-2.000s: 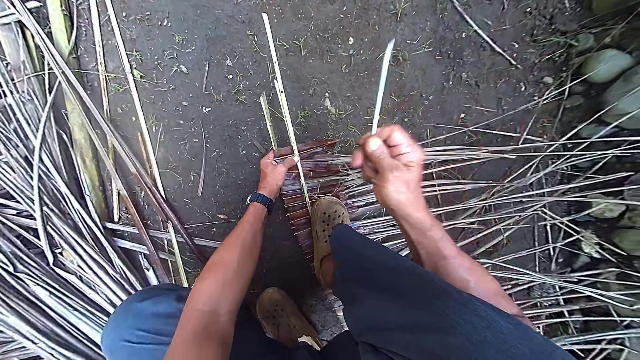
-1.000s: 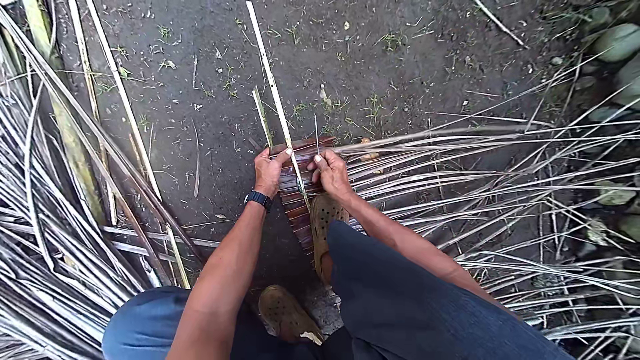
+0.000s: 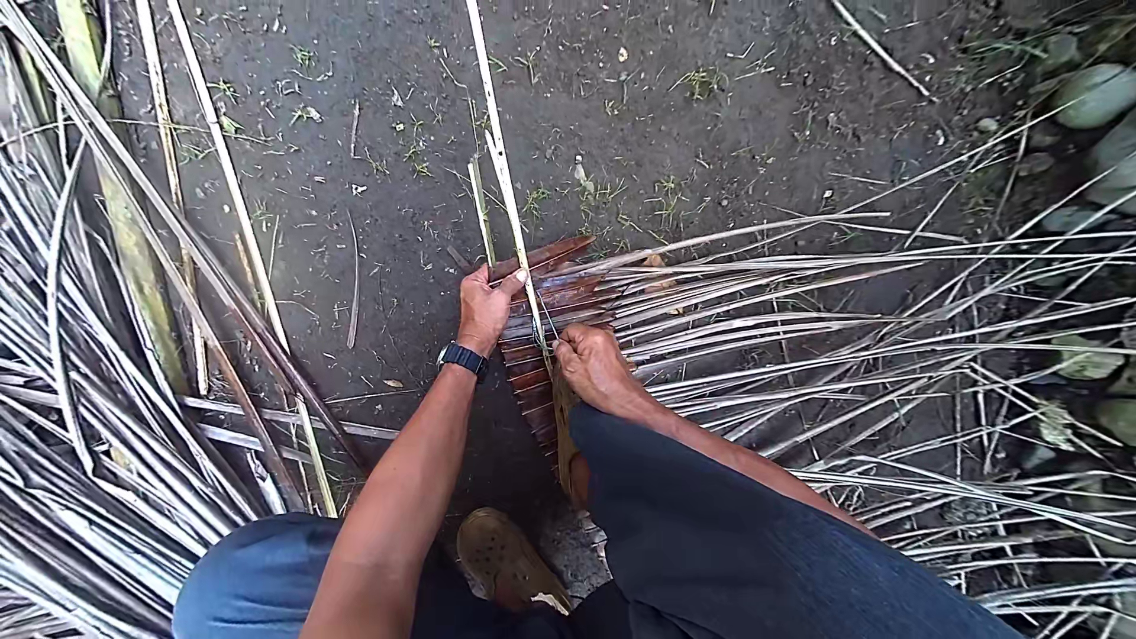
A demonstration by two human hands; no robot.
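Observation:
My left hand [image 3: 486, 306], with a watch on its wrist, pinches the long pale split strip [image 3: 499, 164] and the top of the row of brown dried leaf bases [image 3: 532, 377]. My right hand [image 3: 596, 366] is closed just right of the strip, holding the end of a thin tie [image 3: 548, 318] that runs up to the strip beside the left thumb. What the tie is made of cannot be told. The long dry leaves [image 3: 754, 333] fan out to the right from the brown bases. A clog [image 3: 565, 426] stands on or against the bases, partly hidden by my trouser leg.
A large heap of dry leaves [image 3: 98, 390] lies on the left, with a greenish stalk [image 3: 133, 240] and long pale sticks [image 3: 222, 160] beside it. Rounded stones [image 3: 1096, 96] line the right edge. My other clog [image 3: 508, 557] rests on the dark soil below.
My right hand has come down from above, where it held up a pale thin strip, to the leaf bases, then slightly lower beside the long strip. My left hand has kept its hold.

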